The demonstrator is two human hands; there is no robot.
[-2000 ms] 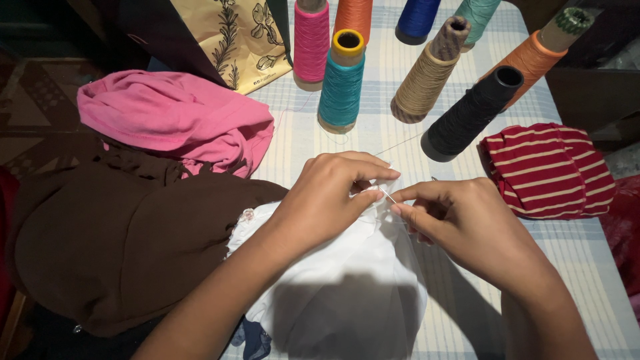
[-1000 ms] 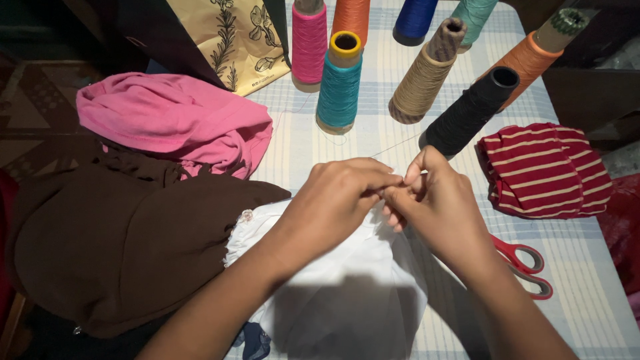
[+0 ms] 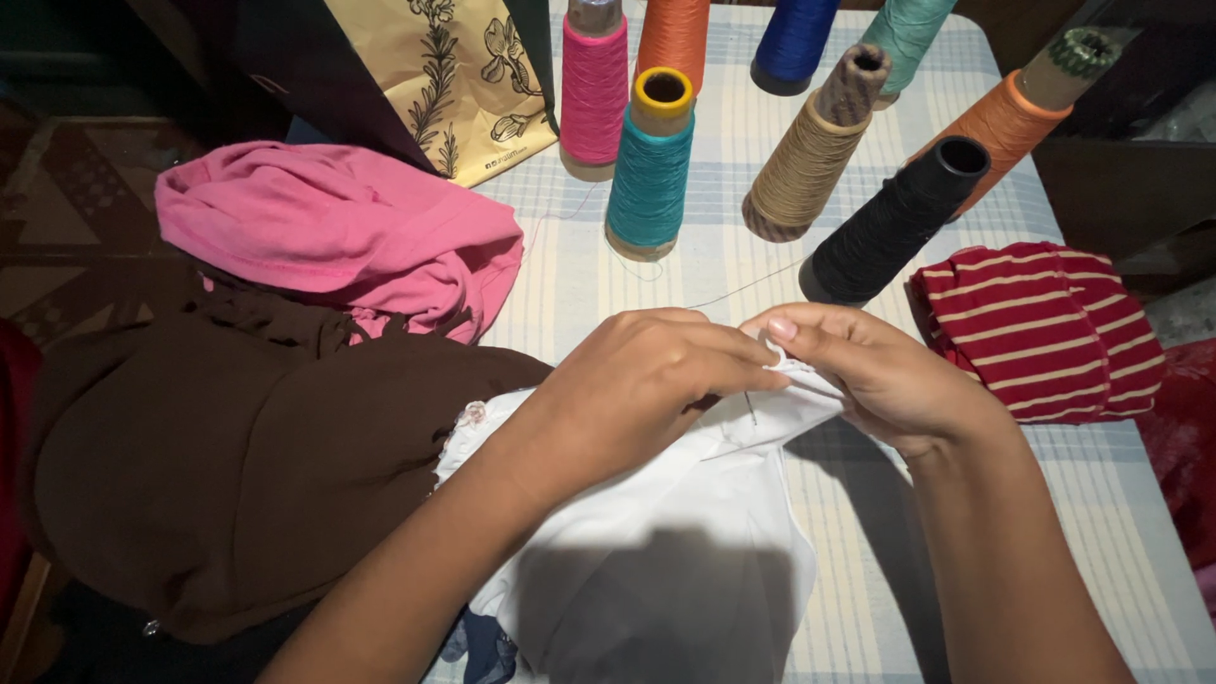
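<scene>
My left hand (image 3: pixel 655 380) pinches the gathered edge of a white garment (image 3: pixel 665 513), its fingertips near a small white loop at the edge. Beside it, my right hand (image 3: pixel 855 366) grips the same edge between thumb and fingers. A thin dark needle or thread end (image 3: pixel 750 408) shows against the white cloth just below my left fingertips. From the black thread cone (image 3: pixel 893 223), which leans to the right, a fine thread (image 3: pixel 746 287) runs toward my hands. Where that thread ends is hidden by the fingers.
Behind the hands stand a teal thread cone (image 3: pixel 651 180), a tan one (image 3: pixel 807 161), a pink one (image 3: pixel 594 90) and several others. A pink cloth (image 3: pixel 342 218) and a brown garment (image 3: pixel 256 456) lie left; a striped red cloth (image 3: pixel 1040 332) is right. A printed bag (image 3: pixel 465 85) stands behind.
My right hand has moved right from the close pinch against my left hand and now holds the white cloth's edge. The red-handled scissors seen one second ago are out of sight.
</scene>
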